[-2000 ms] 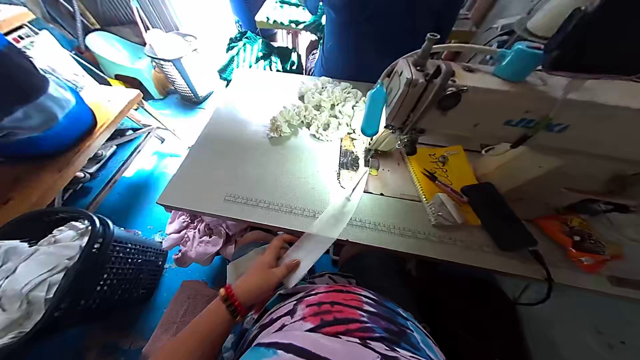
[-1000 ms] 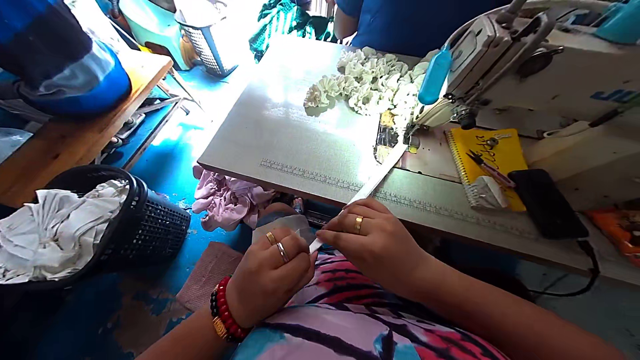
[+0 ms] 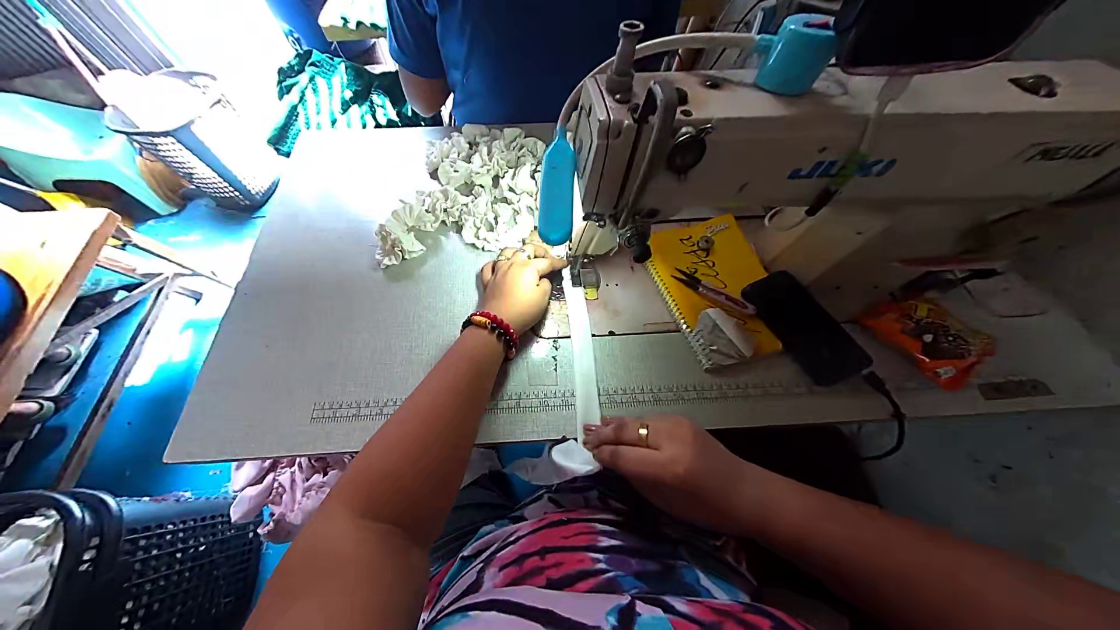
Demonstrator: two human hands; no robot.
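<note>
A narrow white fabric strip [image 3: 584, 367] runs from the presser foot [image 3: 581, 273] of a Juki sewing machine [image 3: 787, 149] down over the table's front edge. My right hand [image 3: 661, 455] pinches the strip between thumb and fingers at that edge. My left hand [image 3: 516, 284] lies on the machine bed just left of the presser foot, its index finger stretched to the needle area; whether it grips the strip there is hidden. Behind my left hand lies a heap of gathered off-white fabric [image 3: 490, 188]. A blue plastic piece [image 3: 557, 192] hangs in front of the machine head.
A yellow spiral notebook [image 3: 713, 271] with thread snips [image 3: 713, 293], a black phone [image 3: 807, 326] with a cable and an orange packet [image 3: 932, 341] lie right of the needle. A black basket [image 3: 188, 560] stands lower left. Across the table is a person in blue [image 3: 551, 61].
My left hand has moved from beside my right hand, near my lap, up to the needle area. My right hand still holds the strip, now at the table's front edge.
</note>
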